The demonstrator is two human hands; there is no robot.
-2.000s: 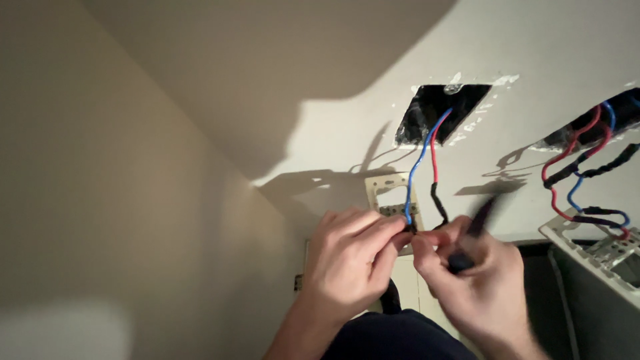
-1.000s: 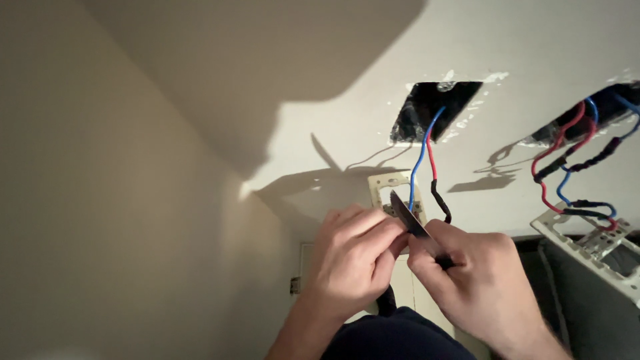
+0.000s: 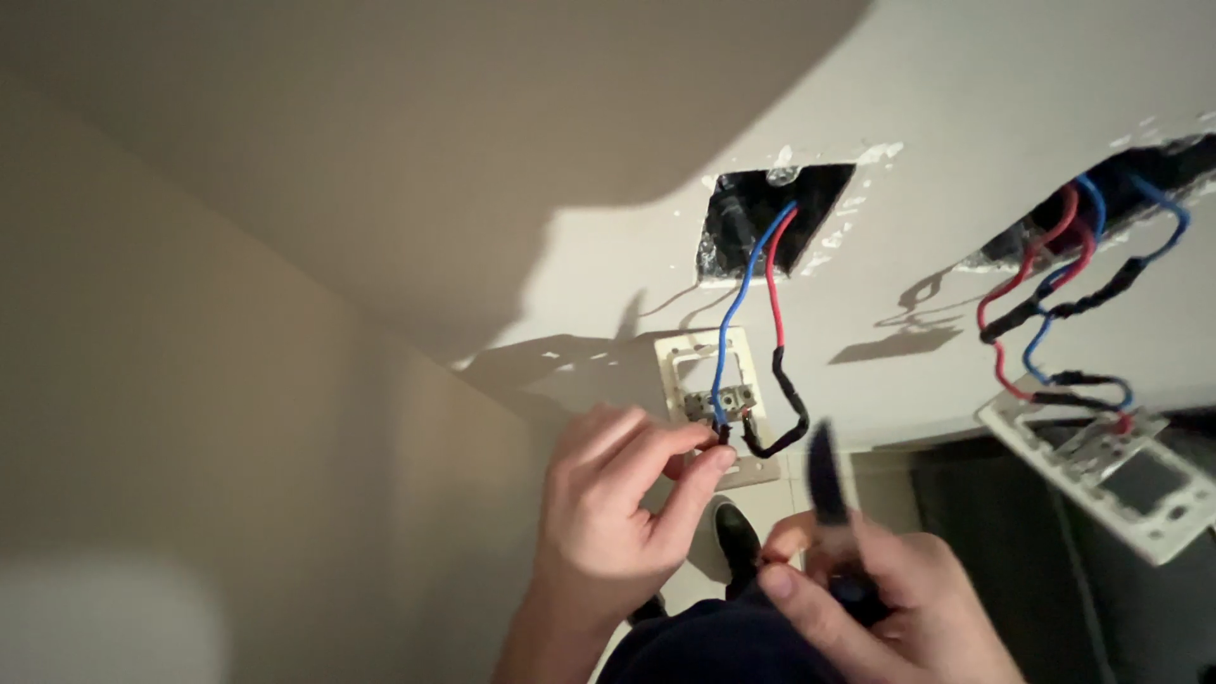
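Observation:
Between thumb and fingertips, my left hand (image 3: 632, 494) pinches the black-taped end of a blue wire (image 3: 731, 318) in front of a white switch or socket frame (image 3: 670, 375). A red wire (image 3: 776, 294) with black tape on its lower part (image 3: 790, 404) curves down to the same frame. Both wires come out of a square wall hole (image 3: 750, 209). My right hand (image 3: 855, 589), lower and to the right, holds a knife (image 3: 828, 475), its dark blade blurred and pointing up. Its thumb and finger meet on something too small to tell.
At the right, a second wall hole (image 3: 1021, 237) has red and blue wires, partly taped black, running to another white frame (image 3: 1159, 541). A dark piece of furniture (image 3: 997, 541) stands below it. A shoe (image 3: 736, 537) shows on the floor beneath my hands.
My right hand has moved down and away from my left hand, taking the knife off the wire end. My left hand stays at the blue wire's end.

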